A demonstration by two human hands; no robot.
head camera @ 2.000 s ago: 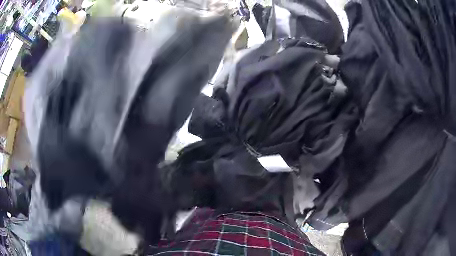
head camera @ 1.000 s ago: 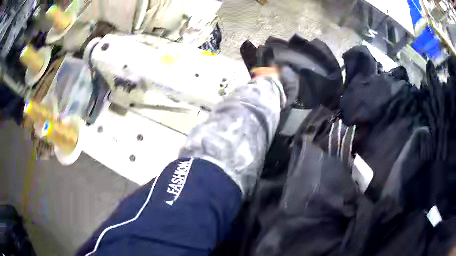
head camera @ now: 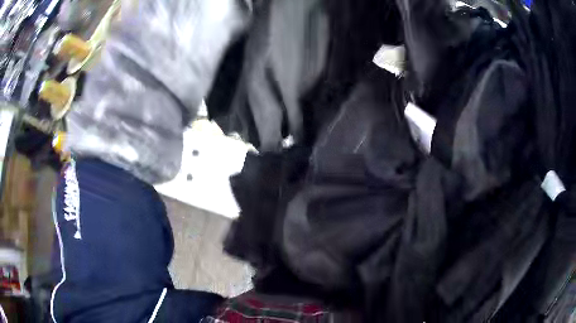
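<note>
Dark garment-piece bundles (head camera: 372, 151) lie heaped from the middle to the right edge. White paper tags show on them, one near the middle (head camera: 420, 126) and one at the right (head camera: 552, 185). A blurred black and grey bundle (head camera: 284, 69) hangs down from the top middle, and a small pale piece (head camera: 390, 58) shows to its right. My left arm, in a grey oversleeve (head camera: 139, 88) and navy sleeve, rises at the left to the top edge. My left hand is hidden or cut off there. My right hand is not in view.
A white sewing machine bed (head camera: 211, 167) shows between my left arm and the dark cloth. Yellow thread cones (head camera: 58, 93) stand at the upper left. Speckled grey floor (head camera: 205, 252) shows below the machine bed. My plaid apron (head camera: 278, 309) is at the bottom edge.
My left arm has moved left and up in view, and its hand no longer shows. The black and grey cloth at the top is larger and nearer. Most of the machine is now covered.
</note>
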